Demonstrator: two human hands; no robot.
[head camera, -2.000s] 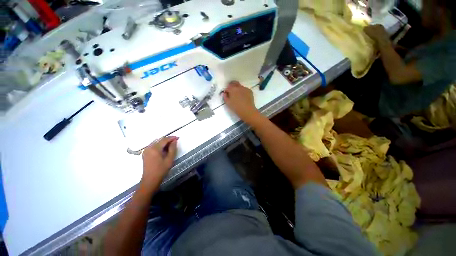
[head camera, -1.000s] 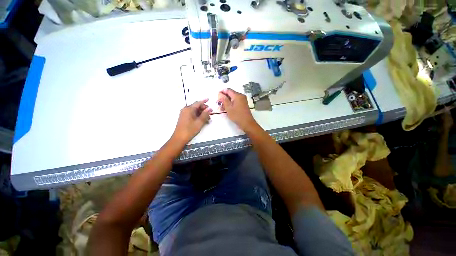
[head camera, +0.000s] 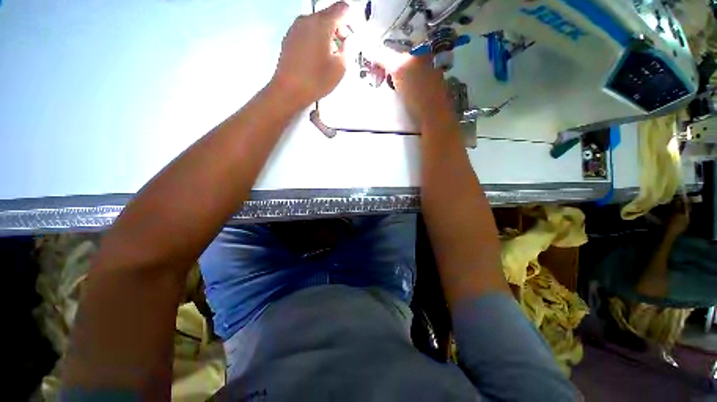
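Observation:
The white Jack sewing machine (head camera: 542, 90) stands at the upper right. My left hand (head camera: 314, 55) is at the left of the needle area, fingers bent, fingertips near the top edge. My right hand (head camera: 417, 78) reaches in under the machine's needle end from the right, with its fingertips at small metal parts (head camera: 369, 71). Strong glare there hides what the fingertips touch, and I cannot tell whether either hand holds something. A loose silver metal attachment (head camera: 472, 129) lies on the bed, partly behind my right forearm.
A green-handled screwdriver (head camera: 564, 147) lies beside the small parts tray (head camera: 595, 161) at the right. A ruler strip (head camera: 338, 206) runs along the table front. Yellow fabric (head camera: 542, 290) is heaped below at the right. Another person's arm (head camera: 667, 247) shows at the far right.
The view has shifted and turned. Both hands have moved from the bed's front edge up to the needle area. The black-handled screwdriver is out of view.

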